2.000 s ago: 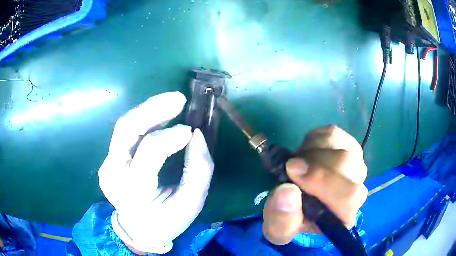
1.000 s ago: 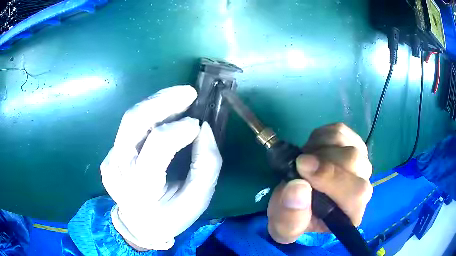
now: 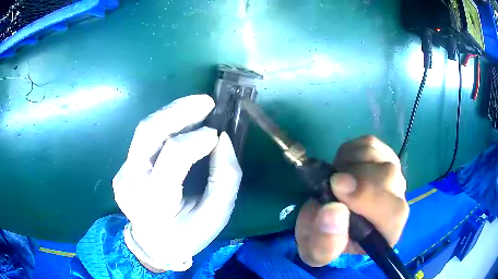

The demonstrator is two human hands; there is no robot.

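A black plastic housing (image 3: 236,87) lies on the green mat in front of me, its flanged end pointing away. My left hand (image 3: 177,174), in a white glove, is at the housing's left side; thumb and fingertips are pinched together over it, partly hiding its lower part. Whether they hold solder wire cannot be seen. My bare right hand (image 3: 355,204) grips the black handle of a soldering iron (image 3: 294,153). The iron's tip points up-left and is at the housing's right side, near a small silvery contact by the flanged end. The iron is slightly blurred.
A dark soldering iron stand (image 3: 434,19) is at the upper right, with black cords running down from it and red handles (image 3: 476,76) beside it. Thin dark threads (image 3: 34,87) lie at the left. A blue bin edge (image 3: 60,20) is at the upper left.
Since the oldest frame, the housing and both hands appear slightly further right in the picture. Since the middle frame, the iron and my right hand have shifted slightly right; its tip stays near the contact.
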